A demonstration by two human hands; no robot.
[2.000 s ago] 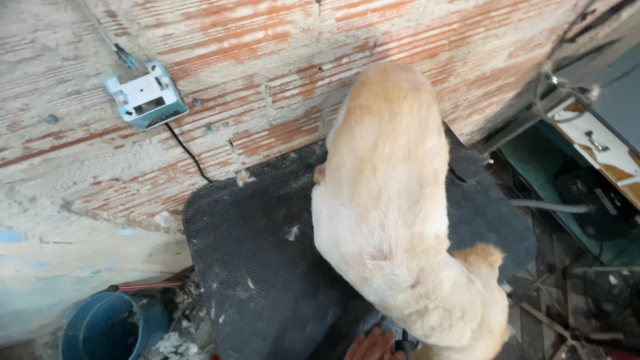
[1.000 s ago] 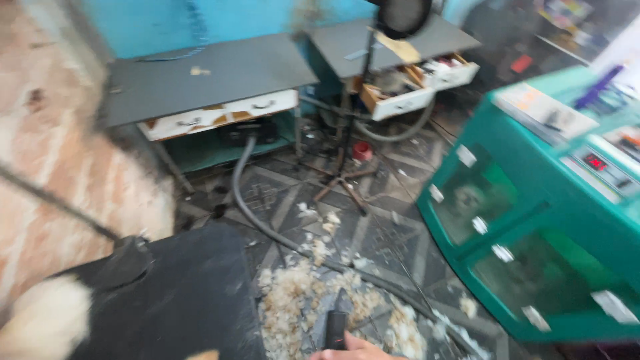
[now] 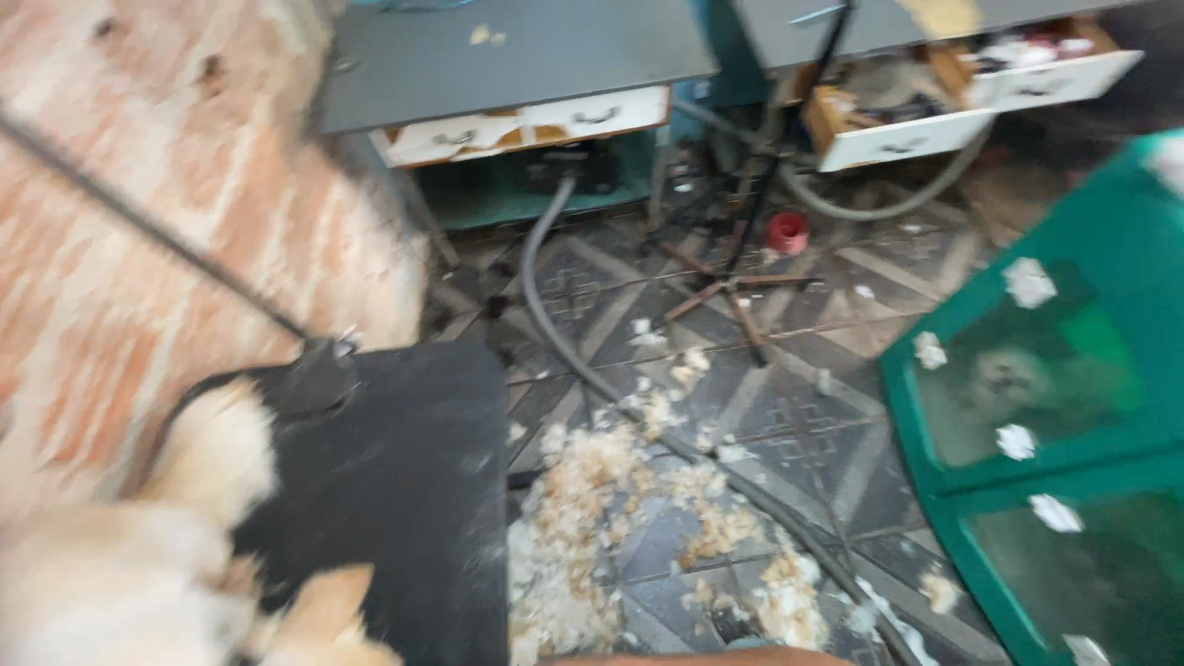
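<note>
A cream-coloured dog point(image 3: 111, 573) is on a black grooming table point(image 3: 398, 462) at the lower left, its head with one tan ear low in the view. A strip of skin, part of a hand or an arm, shows at the bottom edge; which side it belongs to, and whether it holds anything, I cannot tell. No fingers are visible. A dark clamp or bracket point(image 3: 314, 379) with a metal rod sits at the table's far corner, close behind the dog.
Tufts of cut fur point(image 3: 592, 518) lie on the tiled floor, crossed by a grey hose point(image 3: 555, 324). A stand's base point(image 3: 731, 282) and red bowl point(image 3: 786, 232) are farther off. Desks point(image 3: 518, 55) with open drawers point(image 3: 906, 139) stand behind; a green cabinet point(image 3: 943, 499) is at right.
The view has swung from the brick wall to the floor and desks. A hand with a dark tool, seen at the bottom one second ago, no longer shows. More of the dog is visible.
</note>
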